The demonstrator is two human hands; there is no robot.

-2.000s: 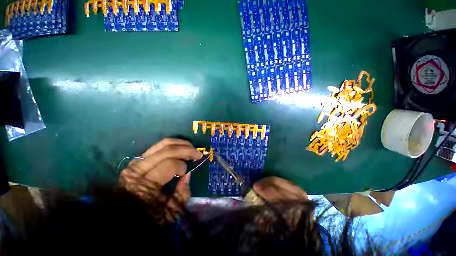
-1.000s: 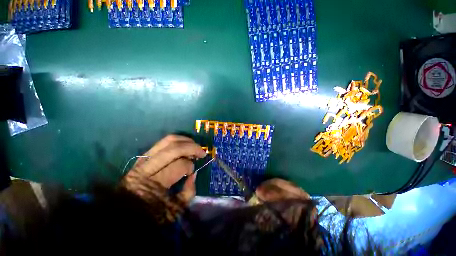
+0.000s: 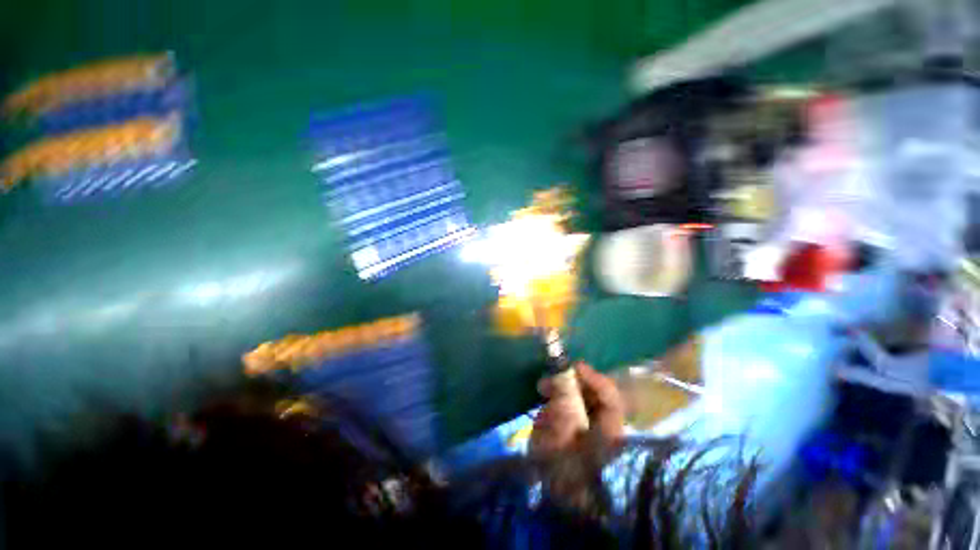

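The picture is strongly blurred. My right hand (image 3: 577,414) is at the lower middle, closed around the pale handle of the soldering iron (image 3: 556,349), which points up to the lower edge of the bright pile of orange flex pieces (image 3: 534,269). Whether the tip touches the pile cannot be told. The blue PCB panel (image 3: 376,381), with a row of orange pieces along its top edge, lies at the lower left of my right hand. My left hand cannot be made out; dark hair covers the lower left.
A bare blue panel (image 3: 392,183) lies at upper middle. Panels with orange rows (image 3: 118,124) are at upper left. A white cup (image 3: 643,260) and a black fan (image 3: 645,161) stand right of the pile. A red object (image 3: 813,266) and clear plastic (image 3: 913,161) are at far right.
The view has swung to the right. My right hand with the iron has moved from the panel to the orange pile. My left hand has gone out of sight.
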